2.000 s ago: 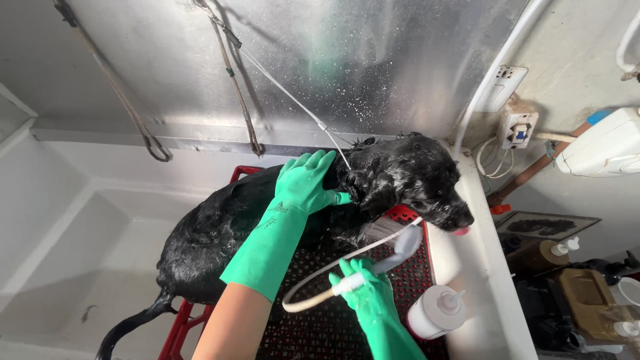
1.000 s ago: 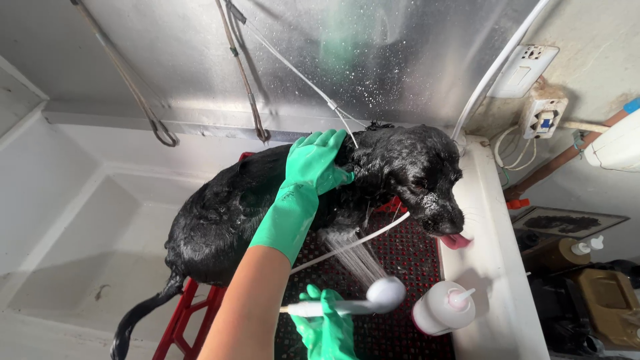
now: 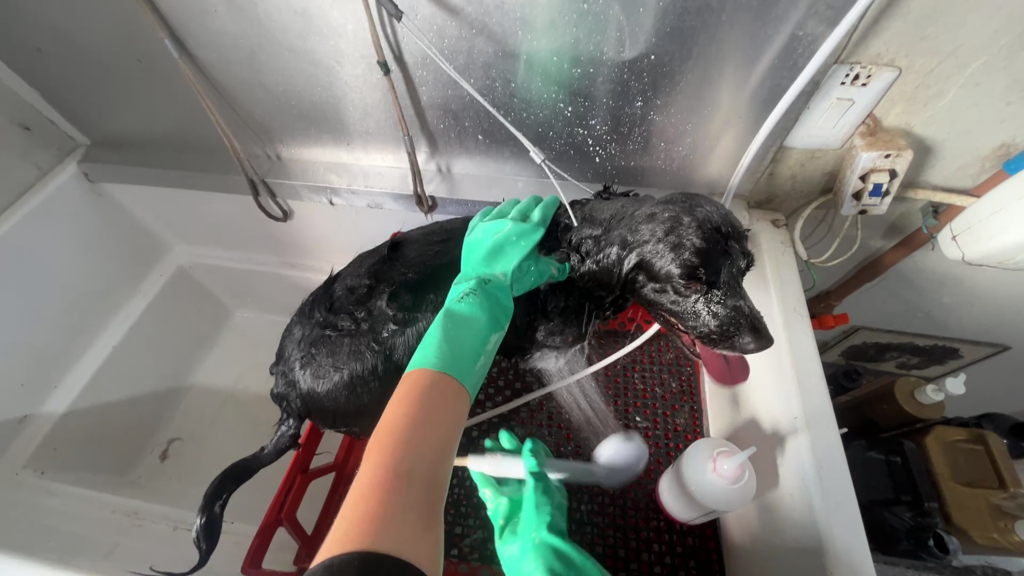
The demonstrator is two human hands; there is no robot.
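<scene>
A wet black dog (image 3: 376,320) stands on a red and black perforated platform (image 3: 648,384) in a white tub, its head to the right and tongue out. My left hand (image 3: 512,248), in a green rubber glove, lies on the dog's neck and shoulder, fingers spread slightly. My right hand (image 3: 524,496), gloved alike, holds a white handheld shower head (image 3: 620,458) by its handle. Water sprays from it up to the dog's chest. A thin white hose (image 3: 568,380) crosses below the chest. A white cord loop (image 3: 532,152) runs to the dog's neck.
A white squeeze bottle (image 3: 708,480) stands right of the shower head, near the tub's right rim (image 3: 808,448). Tether straps (image 3: 216,120) hang along the metal back wall. An electrical outlet (image 3: 876,180) is on the right wall, above several containers (image 3: 972,472) outside the tub.
The shower head has turned from the right toward the dog's chest, where its spray now lands. My left hand has stayed on the neck. The dog's mouth has opened wider, with more tongue out.
</scene>
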